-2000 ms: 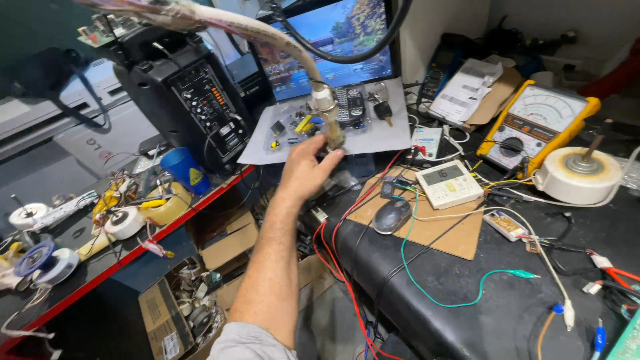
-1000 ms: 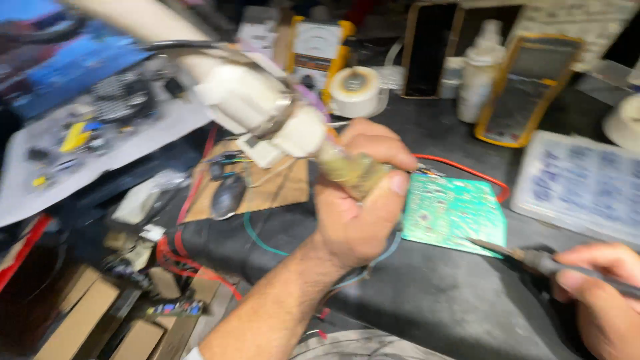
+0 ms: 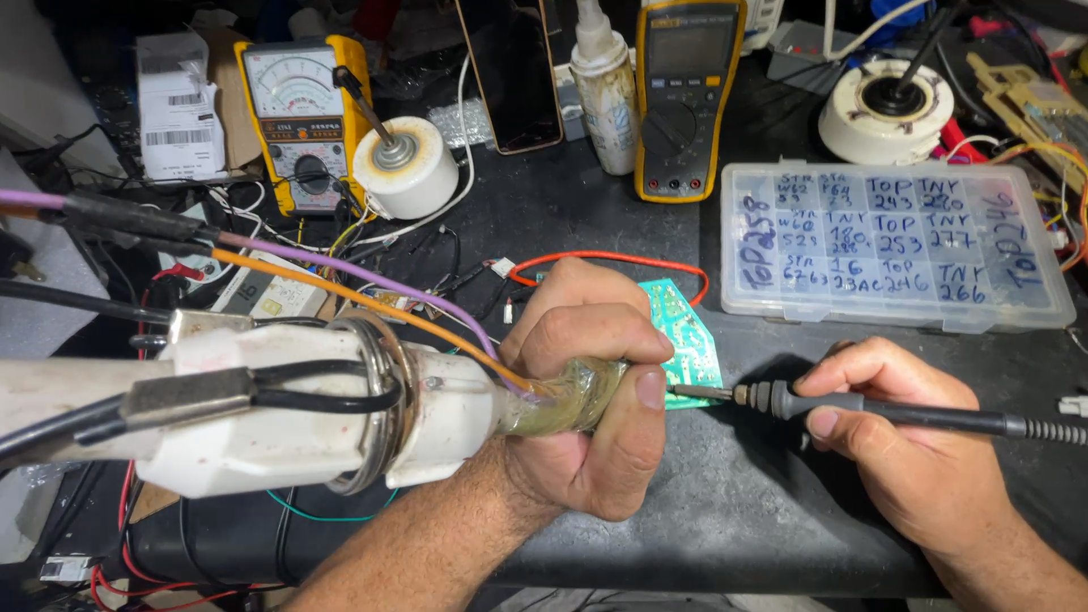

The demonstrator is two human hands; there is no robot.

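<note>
My left hand [image 3: 595, 382] grips the tape-wrapped end [image 3: 565, 399] of a white flexible arm [image 3: 280, 399] that comes in from the left, with purple and orange wires running into the tape. Beyond that fist lies a green circuit board [image 3: 688, 348], its solder side up and its left part hidden. At the right my right hand [image 3: 892, 425] holds a soldering iron [image 3: 795, 401] by its dark handle. The iron's tip points left over the board's lower part; whether it touches cannot be told.
Behind stand an analog multimeter [image 3: 306, 127], a white round motor [image 3: 408, 170], a phone [image 3: 514, 76], a stained bottle [image 3: 605, 102] and a digital multimeter [image 3: 687, 102]. A lidded compartment box [image 3: 892, 246] lies at right, another motor [image 3: 884, 115] behind it. Loose wires [image 3: 255, 212] crowd the left.
The view has swung right from the monitor to the bench. My left hand has brought the flexible arm's end over beside the board. The iron was in my right hand one second ago too.
</note>
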